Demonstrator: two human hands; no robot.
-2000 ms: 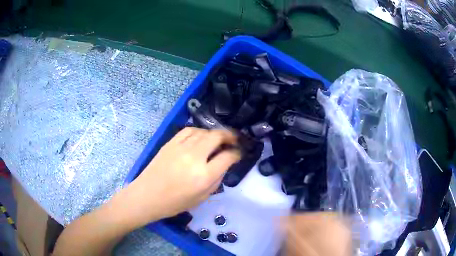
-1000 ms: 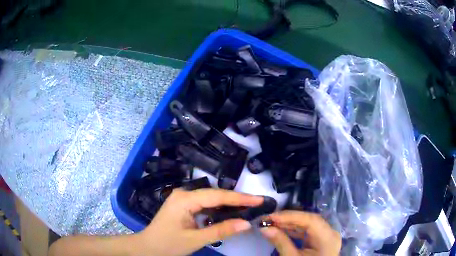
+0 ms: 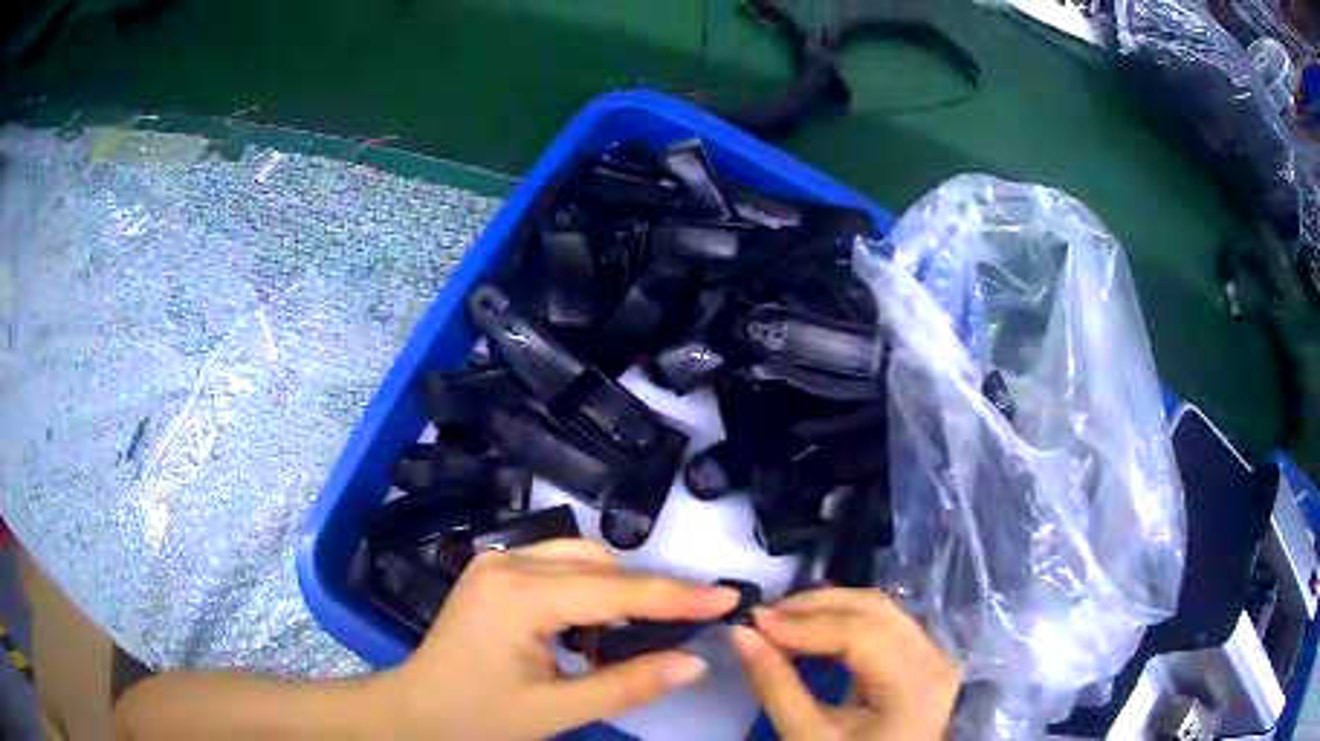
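My left hand [image 3: 536, 637] holds a black plastic housing [image 3: 652, 631] between thumb and fingers over the front of the blue tray [image 3: 348, 500]. My right hand [image 3: 854, 666] pinches at the right end of this housing with thumb and forefinger; a small dark part shows at its fingertips, partly hidden. Many black housings [image 3: 543, 362] lie heaped in the tray on a white liner [image 3: 695, 543]. The small round parts at the front of the tray are mostly hidden by my hands.
A clear poly bag [image 3: 1028, 478] hangs over the tray's right side. Bubble wrap [image 3: 217, 377] covers the bench at left. A black headband [image 3: 905, 32] lies on the green belt [image 3: 434, 73] behind. A white box part [image 3: 1202, 680] sits at lower right.
My left hand has taken a housing from the heap to the tray's front. My right hand has brought a small round part to the housing's right end. The view has shifted slightly.
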